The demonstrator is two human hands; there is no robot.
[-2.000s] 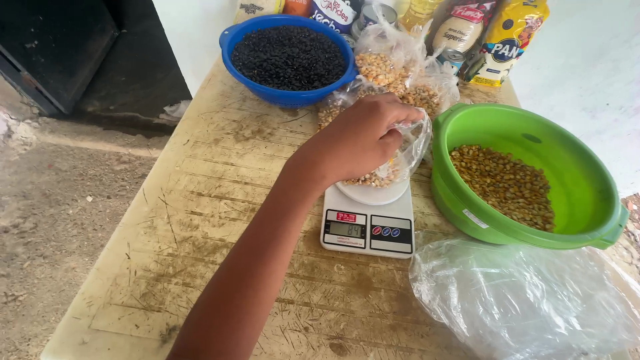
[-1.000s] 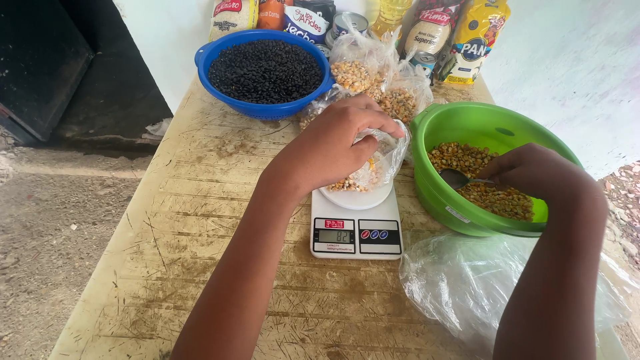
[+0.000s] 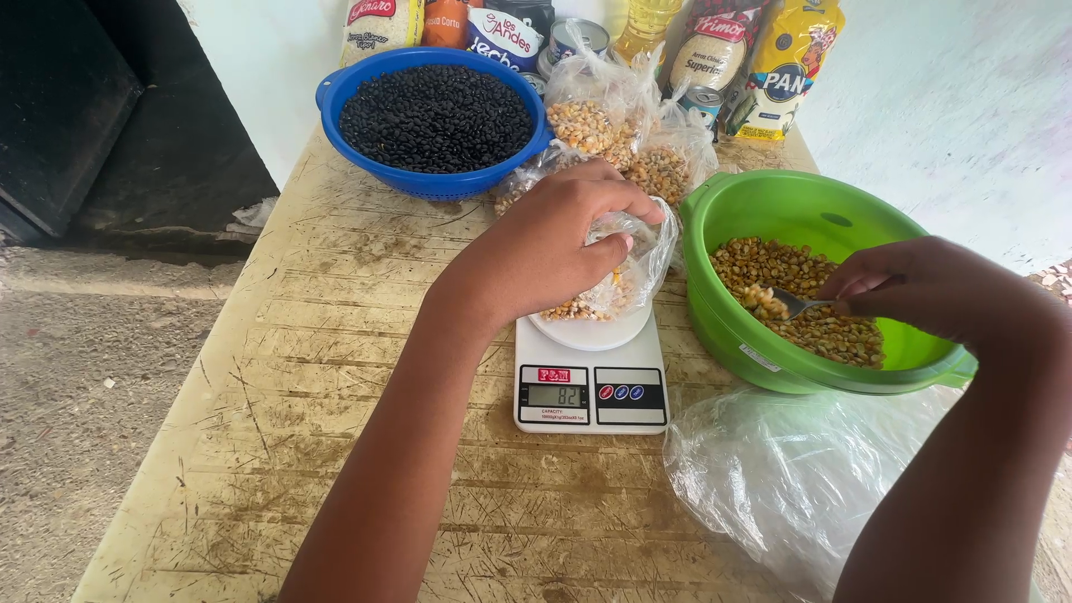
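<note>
My left hand (image 3: 553,239) holds the rim of a clear plastic bag (image 3: 641,272) that is partly filled with corn kernels. The bag rests on the round plate of a white digital kitchen scale (image 3: 590,352), whose lit display shows 82. Over the green plastic tub (image 3: 829,197), my right hand (image 3: 913,289) grips the handle of a metal spoon (image 3: 791,303). Kernels lie heaped in the spoon's bowl, just above the loose corn kernels (image 3: 837,335) in the tub. My left palm and part of the bag's far side are hidden.
A blue basin (image 3: 331,117) of black beans stands at the back left. Filled bags of corn (image 3: 586,126) sit behind the scale, with cans, an oil bottle and food packets such as a yellow PAN packet (image 3: 783,75) along the wall. Empty plastic bags (image 3: 787,469) lie in front of the tub.
My right hand, out of view at first, came over the green tub with the spoon; the spoon now carries kernels. My left hand stays at the bag on the scale.
</note>
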